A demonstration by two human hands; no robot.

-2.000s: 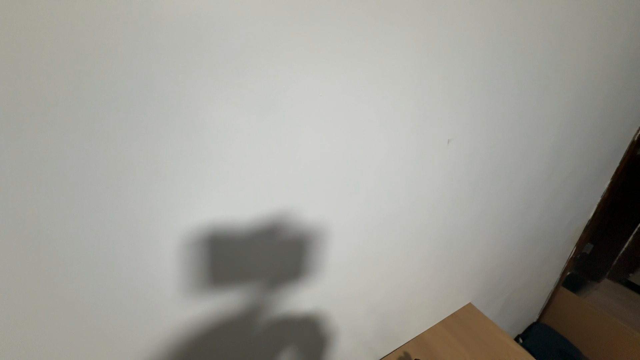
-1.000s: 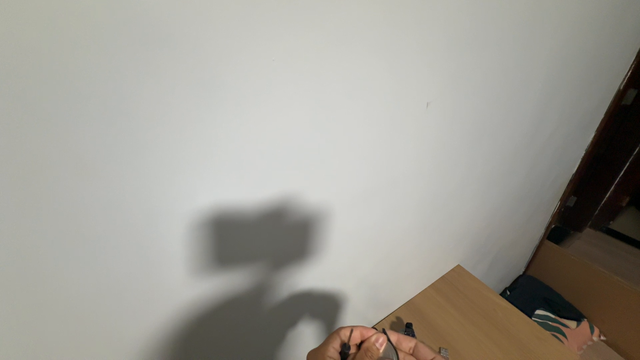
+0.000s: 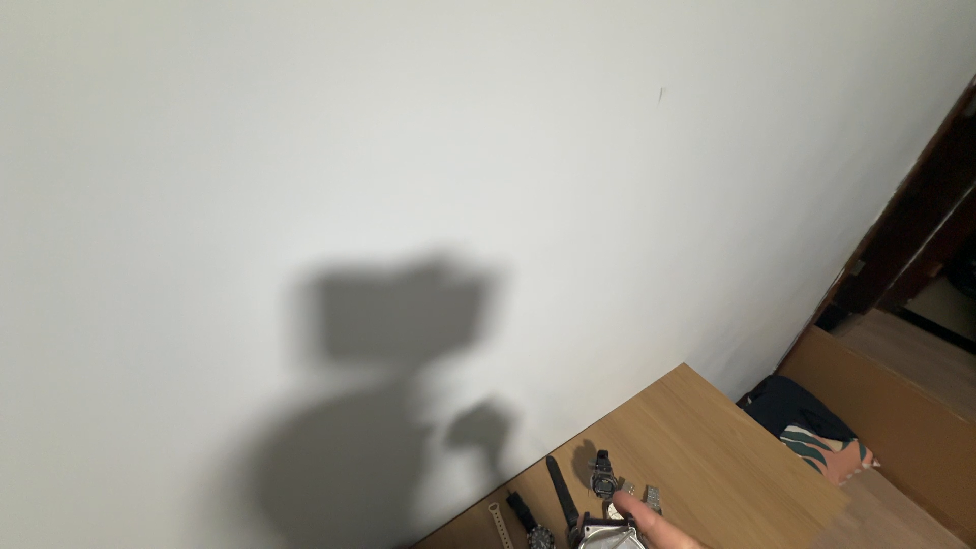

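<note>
My right hand (image 3: 657,524) shows only as a finger at the bottom edge, against a large wristwatch (image 3: 611,537) with a dark rim, which looks raised above the desktop; the rest of the grip is cut off. Just beyond it lie a dark digital watch (image 3: 604,485) and a metal-band watch (image 3: 652,499). Left of these are a long black strap (image 3: 563,496), a black-strapped watch with a round dial (image 3: 540,537) and a narrow light band (image 3: 499,524). Another light dial (image 3: 614,511) is partly covered by the finger. My left hand is out of view.
The wooden desktop (image 3: 709,450) meets a pale wall (image 3: 381,152), where a shadow falls. Past its right side are dark and patterned fabric (image 3: 827,450) and a brown panel (image 3: 892,404). A dark door frame (image 3: 915,206) stands at the far right.
The fingers seen together at the bottom edge a second ago have parted from that pose; one finger now shows farther right, at the large watch. The view has shifted, showing more of the desktop.
</note>
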